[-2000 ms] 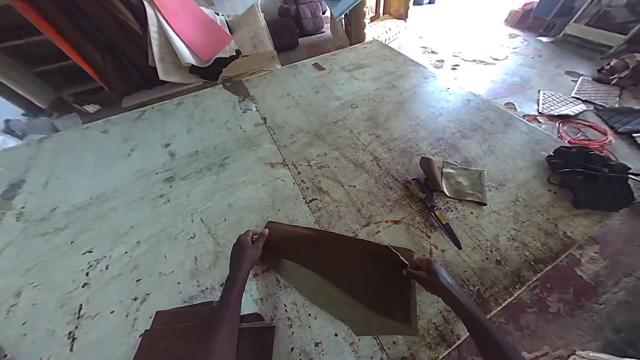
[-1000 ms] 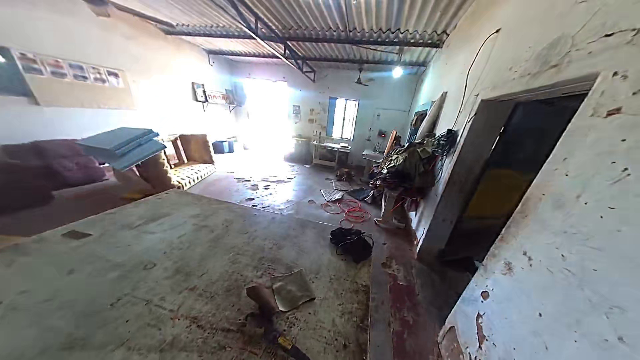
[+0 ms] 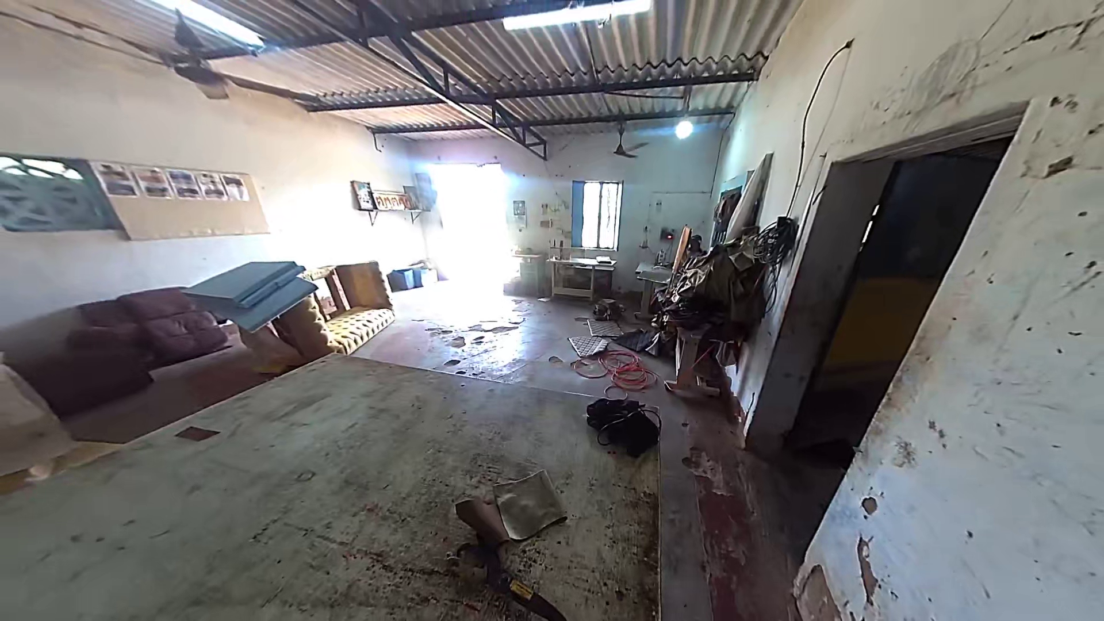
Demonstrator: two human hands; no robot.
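Observation:
Neither of my hands shows in the head view. On the near part of the worn table [image 3: 328, 466] lie a light square piece of material [image 3: 530, 505] and a brown piece [image 3: 482, 520] that touches its left side. Just below them is a pair of dark-handled scissors [image 3: 509, 586], cut off by the bottom edge of the view. A black bundle with a cord [image 3: 624, 427] rests at the table's far right corner. Toward the left far edge lies a small dark brown scrap [image 3: 197, 434].
A tufted yellow sofa [image 3: 358, 323] and blue boards [image 3: 250, 289] stand beyond the table, with maroon seats [image 3: 155, 328] to the left. A red hose [image 3: 623, 371] is coiled on the floor. At the right are a heaped workbench [image 3: 707, 293] and a doorway [image 3: 897, 285].
Two seconds ago both my hands held a dark brown sheet over the table; hands and sheet are now out of view. The view has swung up toward the room.

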